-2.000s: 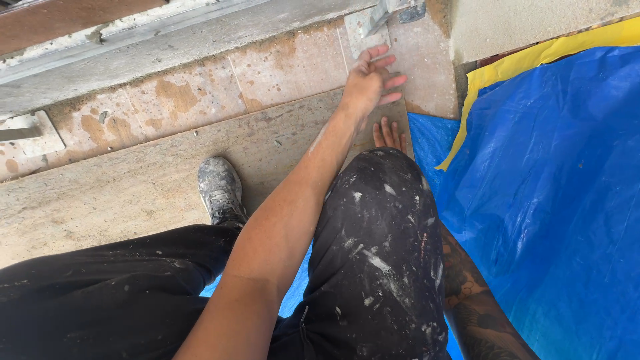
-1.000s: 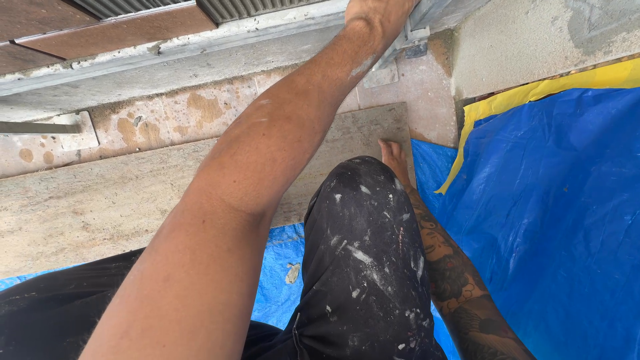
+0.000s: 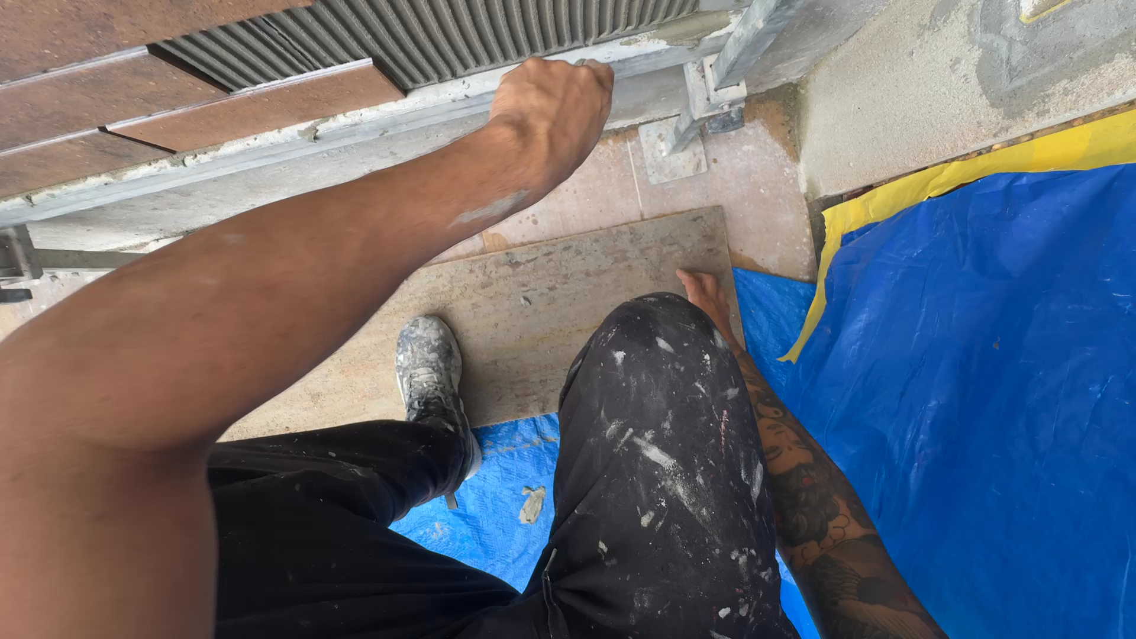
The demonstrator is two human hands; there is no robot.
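Observation:
My left hand reaches up to the lower edge of the ridged grey mortar, over a pale metal ledge. Its fingers are curled, and I cannot tell whether they pinch something small. Brown wall tiles sit on the mortar left of this hand. My right hand rests on the right end of a worn board, beside my paint-marked knee; most of its fingers are hard to make out.
A galvanized metal post and bracket stand right of my left hand. Blue tarpaulin with a yellow edge strip covers the right side. My stained shoe is on the board. A small scrap lies on the tarpaulin below.
My left hand was spread above the tiled strip, then rose to the top by the metal post; now it is curled at the mortar's lower edge. My right hand has stayed at the board's end.

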